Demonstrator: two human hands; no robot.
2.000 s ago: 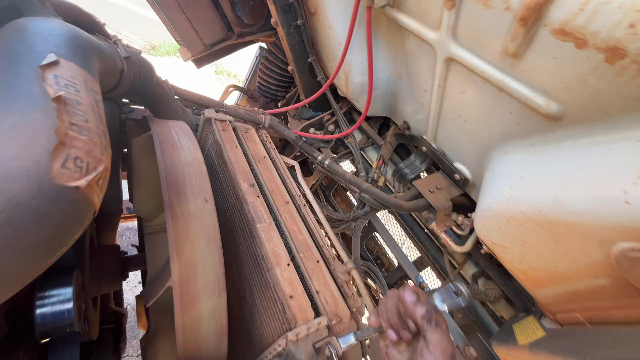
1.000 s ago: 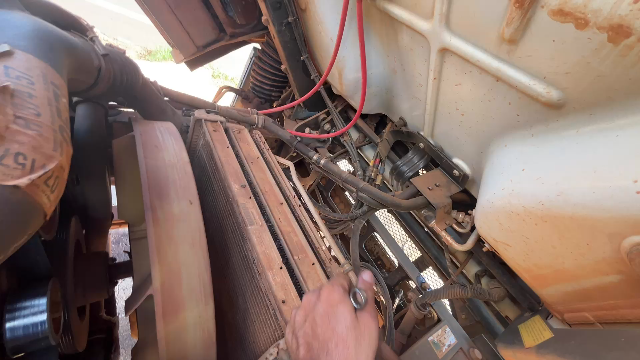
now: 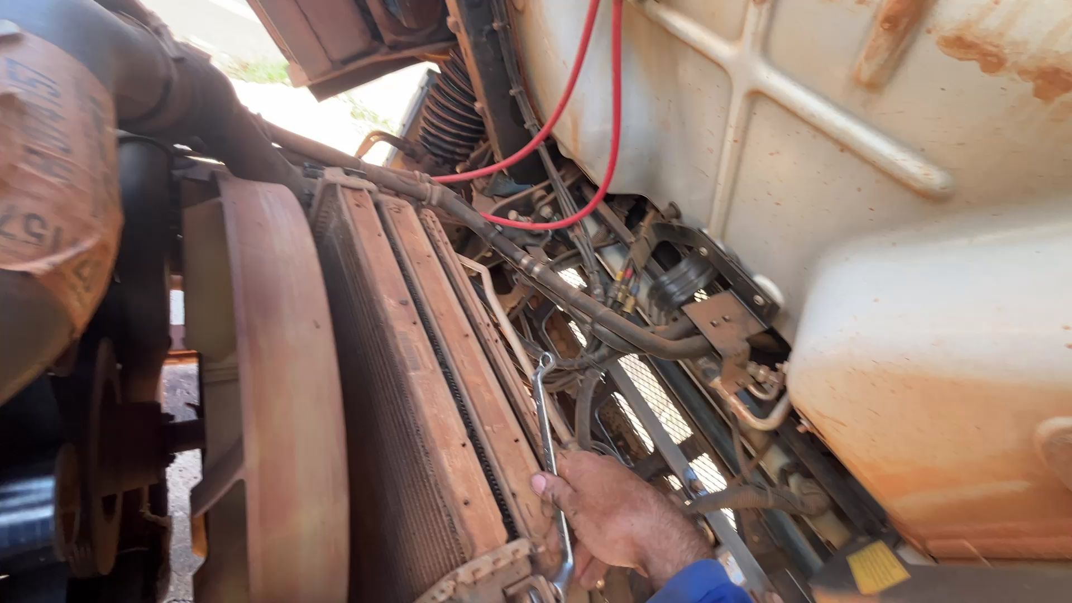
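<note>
My right hand (image 3: 615, 511), in a blue sleeve, comes in from the lower right and is closed around a chrome wrench (image 3: 546, 427). The wrench stands nearly upright in the view, with its ring end (image 3: 546, 362) up beside a thin metal pipe. Its lower end is by a metal bracket (image 3: 486, 574) at the radiator's bottom corner; whether it sits on a fastener I cannot tell. The dusty radiator and cooler stack (image 3: 419, 368) lies just left of the hand. My left hand is not seen.
A fan shroud (image 3: 285, 377) and a large pipe with torn brown wrapping (image 3: 59, 167) stand left. A dark hose (image 3: 578, 297) crosses above the stack. Red tubing (image 3: 615, 126) loops down at the top. A stained pale panel (image 3: 837, 151) fills the right, above brackets, cables and mesh.
The hand has shifted and turned around the wrench. One second ago the ring end was close above the fingers; now the shaft extends upward beyond the hand.
</note>
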